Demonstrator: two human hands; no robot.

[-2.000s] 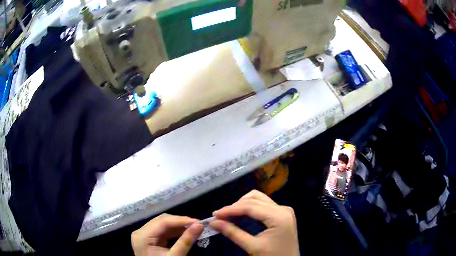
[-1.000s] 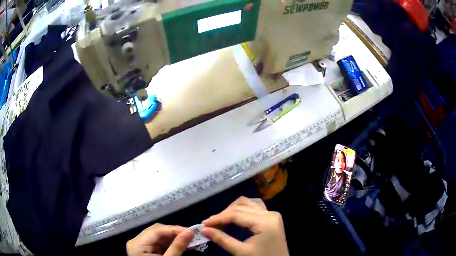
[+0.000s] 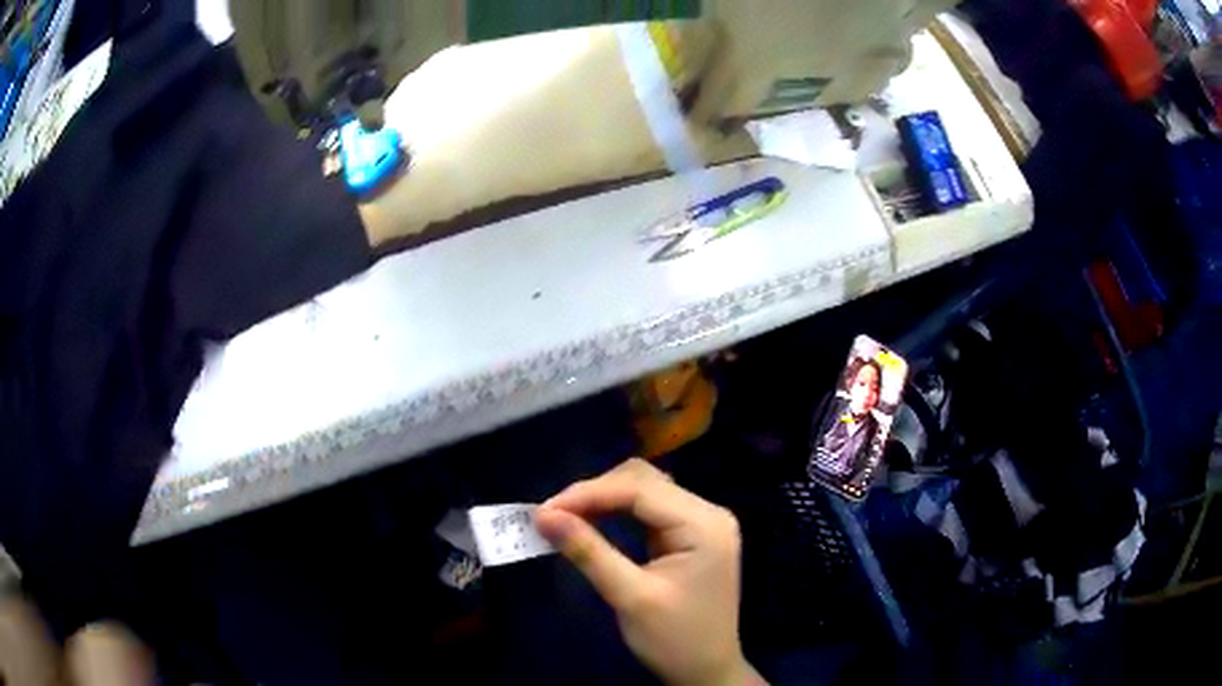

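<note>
My right hand [image 3: 657, 563] is below the table's front edge and pinches a small white label [image 3: 509, 533] with print on it between thumb and fingertips. My left hand [image 3: 74, 650] is blurred and cut off at the lower left corner; whether it holds anything cannot be told. A large dark cloth [image 3: 148, 255] lies over the left of the table up to the needle area, beside the blue guard [image 3: 370, 154]. The sewing machine head [image 3: 563, 11] is cut off by the top edge.
Thread snips [image 3: 717, 219] lie on the white table [image 3: 442, 315]. A blue box [image 3: 931, 158] sits in the tray at the right end. A lit smartphone [image 3: 858, 418] stands by the crate [image 3: 871, 563] with black-and-white pieces [image 3: 1019, 523]. A yellow-orange thing [image 3: 673, 409] is under the table.
My left hand has let go of the label and moved to the lower left corner. My right hand keeps the label, now more exposed. The view has shifted, so the machine sits higher.
</note>
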